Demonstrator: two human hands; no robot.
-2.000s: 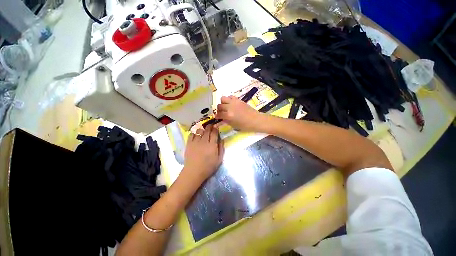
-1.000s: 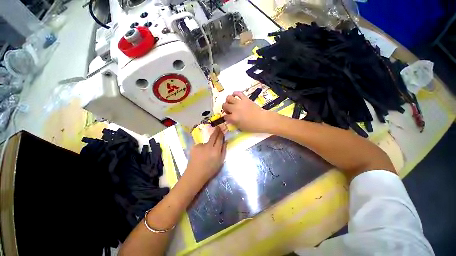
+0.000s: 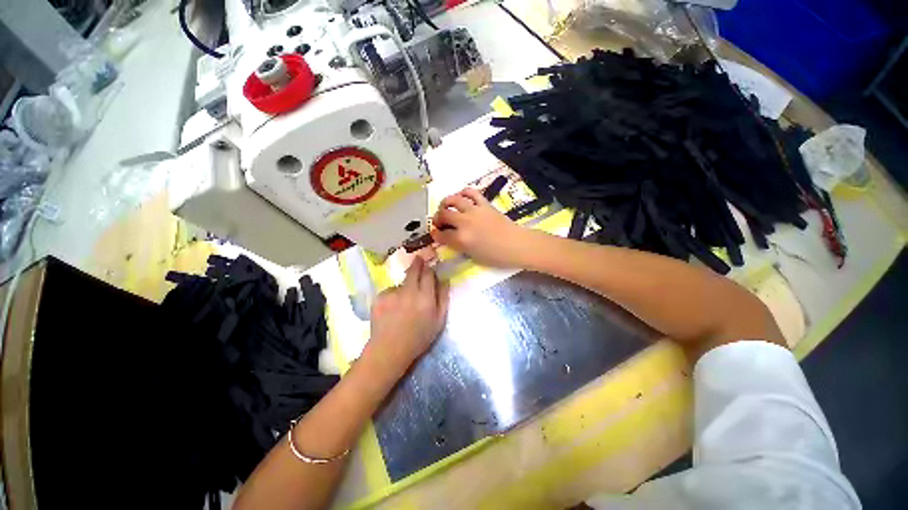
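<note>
The white head of the sewing machine (image 3: 324, 164) with its red logo badge stands at upper centre-left. A short black strip (image 3: 419, 242) lies at the needle area, with one end at my right hand's fingertips. My right hand (image 3: 474, 231) grips its right end. My left hand (image 3: 408, 309) has its fingertips on the pinkish guide just in front of the strip; whether it grips anything is hidden. Another black strip (image 3: 495, 187) lies behind my right hand. The needle itself is hidden below the head.
A large heap of black strips (image 3: 647, 149) lies at right, a smaller heap (image 3: 261, 339) at left by the open carton (image 3: 18, 369). The shiny metal plate (image 3: 518, 349) lies in front. A crumpled white wad (image 3: 834, 155) and a thin red tool (image 3: 828, 231) are at the right edge.
Both hands stay at the needle area, with small finger shifts. The left fingertips moved slightly left from the strip's edge. The camera view has shifted slightly.
</note>
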